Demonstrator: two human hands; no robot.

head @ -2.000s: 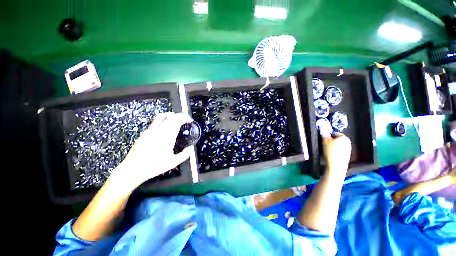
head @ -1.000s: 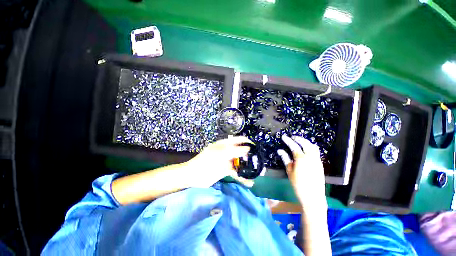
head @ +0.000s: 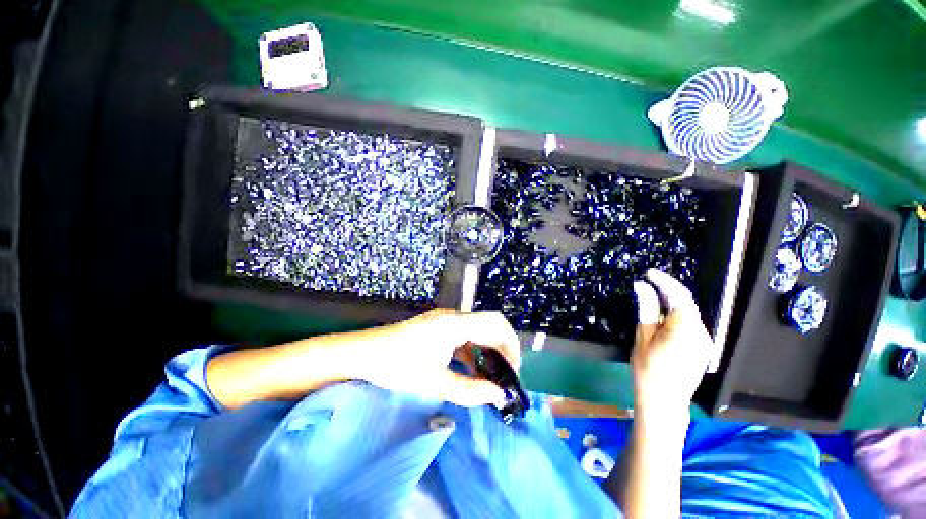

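My left hand [head: 447, 350] is closed around a round black housing [head: 494, 377], which is tilted at the front edge of the bench near my chest. My right hand [head: 665, 329] is over the right front part of the middle tray [head: 538, 343] of small dark pieces [head: 599, 274]. Its thumb and index finger are close together at the pieces; whether a piece is between them cannot be told. A clear or silvery round part [head: 474, 235] rests on the divider between the middle tray and the left tray [head: 325, 114] of small silver pieces [head: 345, 218].
The right tray [head: 782, 375] holds several silver and dark discs [head: 818, 247]. A white desk fan [head: 715, 117] stands behind the middle tray and a white counter [head: 292, 58] behind the left tray. A small black round part [head: 904, 362] and a pink sleeve [head: 894, 461] are at the far right.
My right hand has moved right, away from the housing and over the dark pieces. My left hand has tilted the housing and drawn it slightly toward my body. The camera view has shifted slightly.
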